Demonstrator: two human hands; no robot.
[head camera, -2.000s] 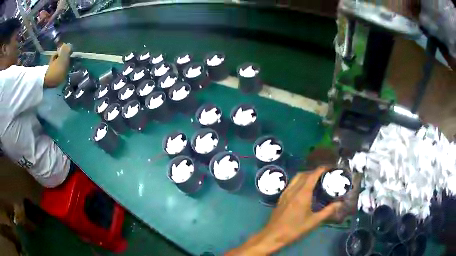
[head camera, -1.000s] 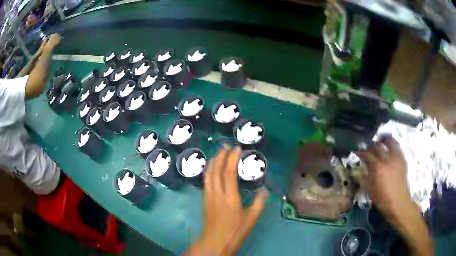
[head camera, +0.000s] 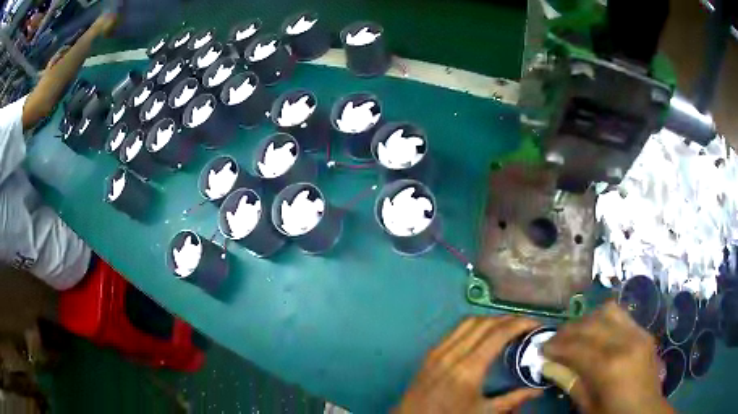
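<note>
My left hand (head camera: 469, 364) is closed around a black fan housing (head camera: 508, 365) near the bench's front edge, below the press base. My right hand (head camera: 611, 356) holds a white impeller (head camera: 532, 361) at the housing's mouth; a yellowish cover shows on one finger. How deep the impeller sits is hidden by the fingers. The press base plate (head camera: 518, 251) is worn brown metal with a centre hole and a green edge, and nothing lies on it. The press head (head camera: 607, 121) stands above it.
Finished assemblies (head camera: 405, 212) with thin red leads stand on the green bench (head camera: 324, 323) at centre and left. White impellers (head camera: 663, 218) are piled at right, above empty housings (head camera: 682, 315). A coworker's arm (head camera: 61, 85) and a red stool (head camera: 121, 323) are at left.
My left hand has left the standing assemblies and now holds a housing. My right hand has come from the impeller pile to that housing with an impeller. The view has shifted, showing the base plate fully.
</note>
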